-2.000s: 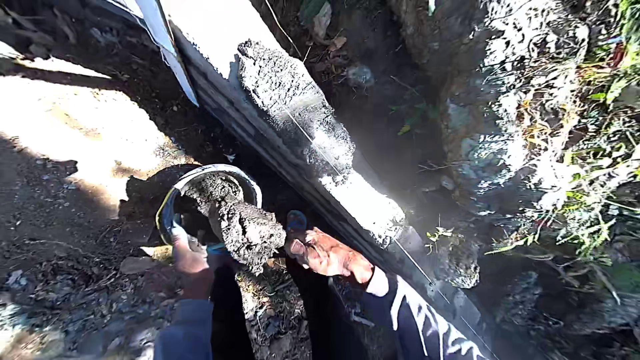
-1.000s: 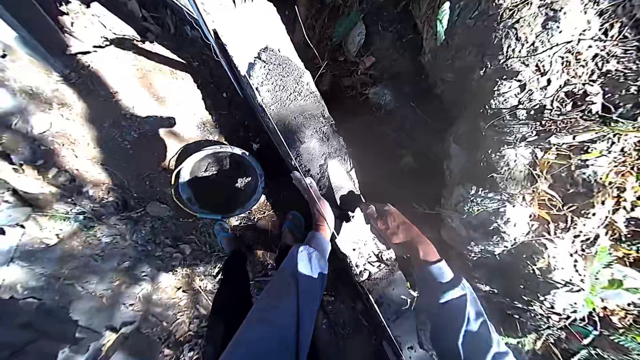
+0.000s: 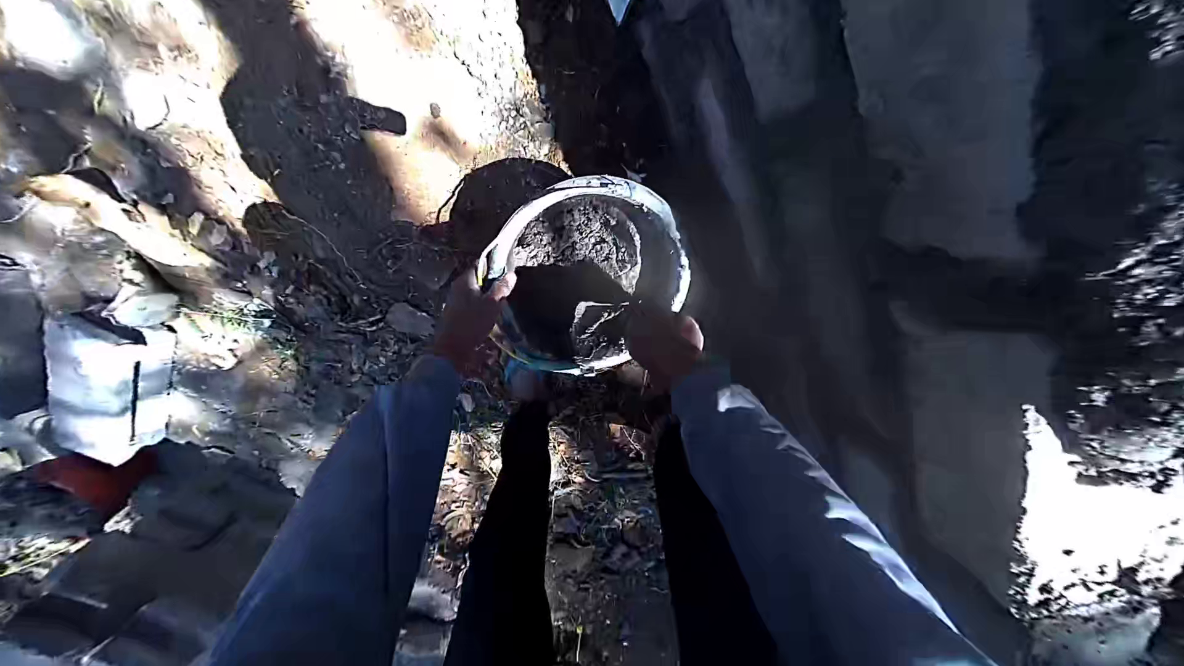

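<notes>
Between my arms is a round bucket (image 3: pixel 680 268) with a pale rim, partly filled with grey mortar (image 3: pixel 578 233). My left hand (image 3: pixel 470 319) grips the rim at its left side, the thumb over the edge. My right hand (image 3: pixel 664 340) is closed at the lower right of the rim, in shadow; a trowel's handle may be in it, but the dark hides this. A pale-edged patch (image 3: pixel 601 326) shows inside the bucket beside that hand, too unclear to name.
A block wall (image 3: pixel 971 416) in shadow runs along the right. Sunlit and shaded soil with leaves lies at the left, with a pale block (image 3: pixel 106 384) and a reddish piece (image 3: pixel 97 479). My legs stand below the bucket.
Both hands were at the wall top a second ago, with the bucket on the ground; now they are at the bucket. The view has swung left.
</notes>
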